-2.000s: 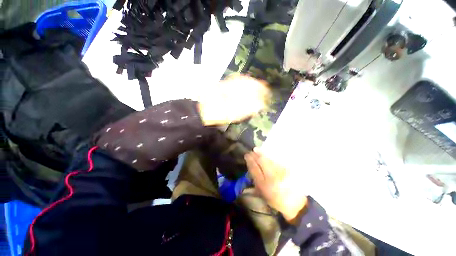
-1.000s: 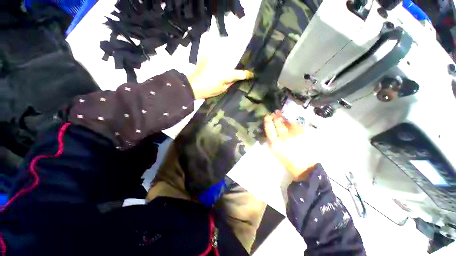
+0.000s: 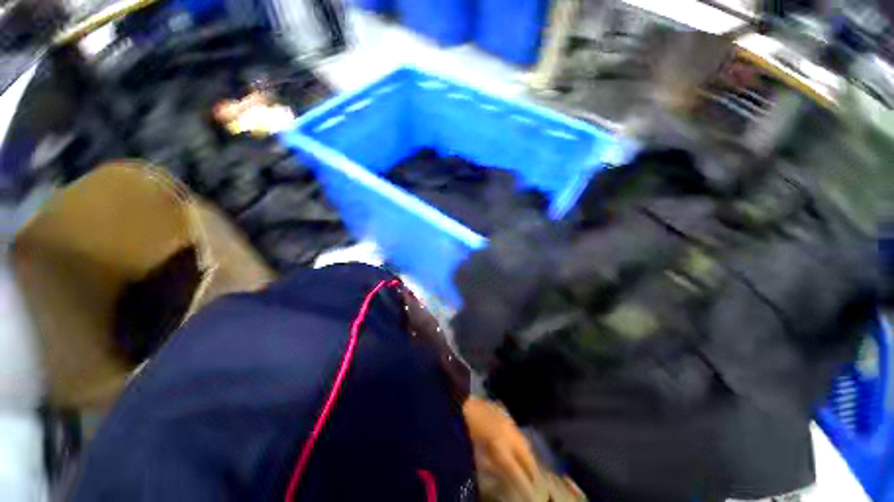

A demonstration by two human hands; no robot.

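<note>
A large heap of black cloth with some camouflage (image 3: 667, 324) lies at the right and is blurred. My dotted brown sleeve (image 3: 431, 338) runs down beside it. A blurred orange-brown shape (image 3: 505, 446) at the bottom, past the sleeve, looks like my left hand. Its fingers and any hold on the cloth cannot be made out. My right hand is out of the picture. The sewing machine and the webbing tabs are not in view.
An open blue plastic bin (image 3: 382, 206) holding black pieces stands beyond the heap. An open brown cardboard box (image 3: 108, 255) is at the left. More black cloth lies behind it, with a skin-toned patch, perhaps another person's hand. Blue basket (image 3: 863, 392) at right edge.
The view has swung left, away from the machine and table to the bin, box and black heap. My right hand and the panel under the machine have left the picture.
</note>
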